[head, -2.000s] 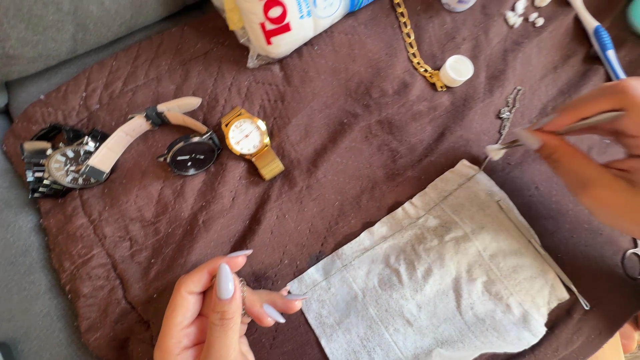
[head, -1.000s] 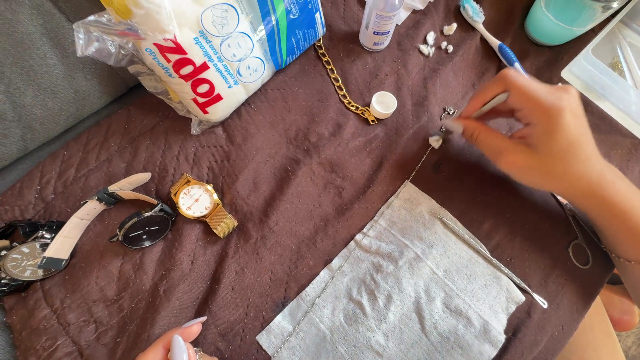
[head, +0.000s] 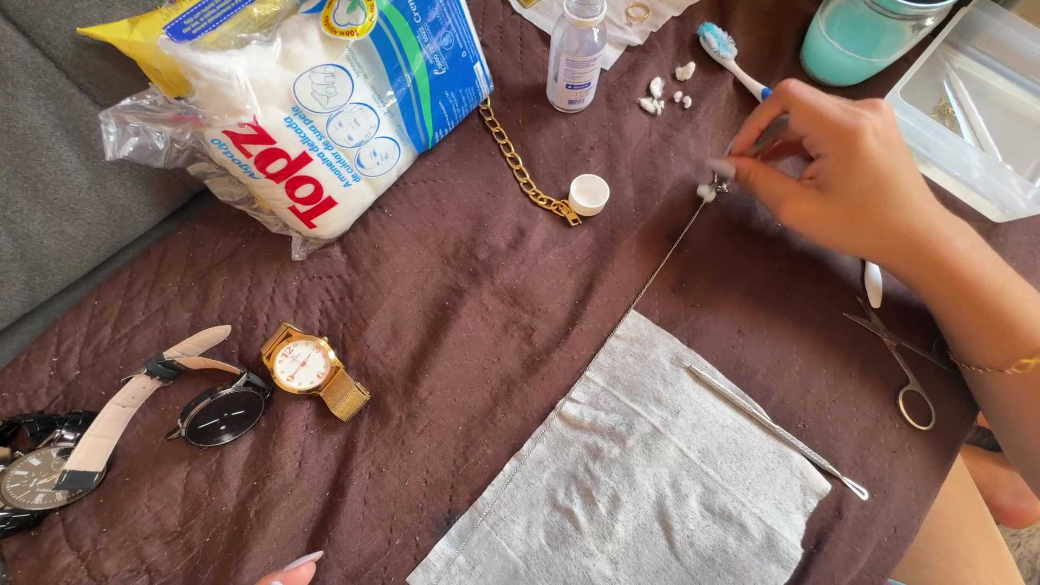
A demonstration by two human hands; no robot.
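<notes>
A thin silver chain [head: 662,264] runs taut along the edge of a white cloth [head: 691,463] up to my right hand [head: 829,162]. That hand pinches tweezers with a small cotton piece [head: 705,193] at the chain's upper end; the fingertips are blurred. At the bottom edge only fingertips of my left hand [head: 292,571] show, so whether it holds the chain's lower end is hidden. A metal double-ended tool [head: 772,426] lies across the cloth's right side.
Watches, one gold [head: 302,366], lie left. Behind are a cotton bag [head: 325,122], gold chain bracelet [head: 520,171], white cap [head: 589,195], small bottle [head: 578,61], cotton bits [head: 654,93], toothbrush [head: 731,61], teal jar [head: 861,36] and plastic tray [head: 967,106]. Scissors [head: 902,366] lie right.
The view has shifted. My left hand, largely visible two seconds ago with the chain at its fingers, is now mostly out of the picture. My right hand stays at the chain's upper end with the cotton.
</notes>
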